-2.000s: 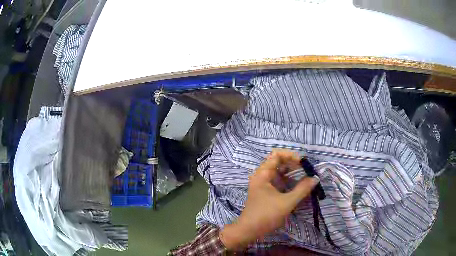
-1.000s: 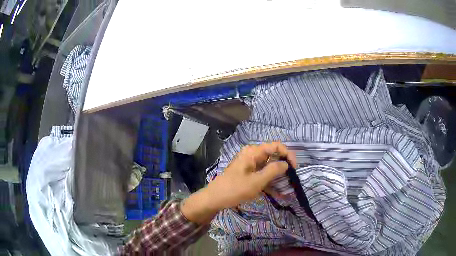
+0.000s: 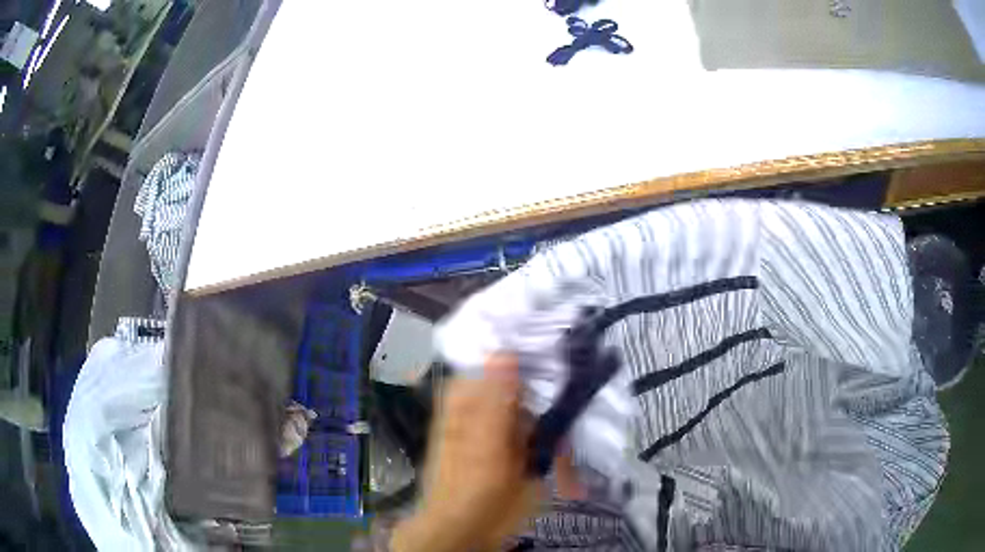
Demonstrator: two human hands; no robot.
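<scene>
The striped garment (image 3: 853, 291) lies in a crumpled heap on my lap, against the table's front edge. Several black trim bands (image 3: 702, 361) run across it in roughly parallel strips. My left hand (image 3: 475, 453) is blurred and grips a bunched part of the garment at its left side, where dark trim, also blurred, shows beside the fingers. A small patch of skin shows low beside the bunched cloth; whose finger it is I cannot tell. My right hand is not to be seen. No needle or thread can be made out.
A black looped trim (image 3: 591, 39) lies on the white table (image 3: 410, 129); another is cut off at the top. A grey-brown board (image 3: 832, 38) lies at the back right. Left are a cloth-sided bin (image 3: 221, 410), white garment (image 3: 113, 431) and blue crate (image 3: 329, 474).
My left hand has moved left and now holds bunched cloth. The garment is turned or spread so several black bands show. The view has shifted, bringing the looped trims and board into sight.
</scene>
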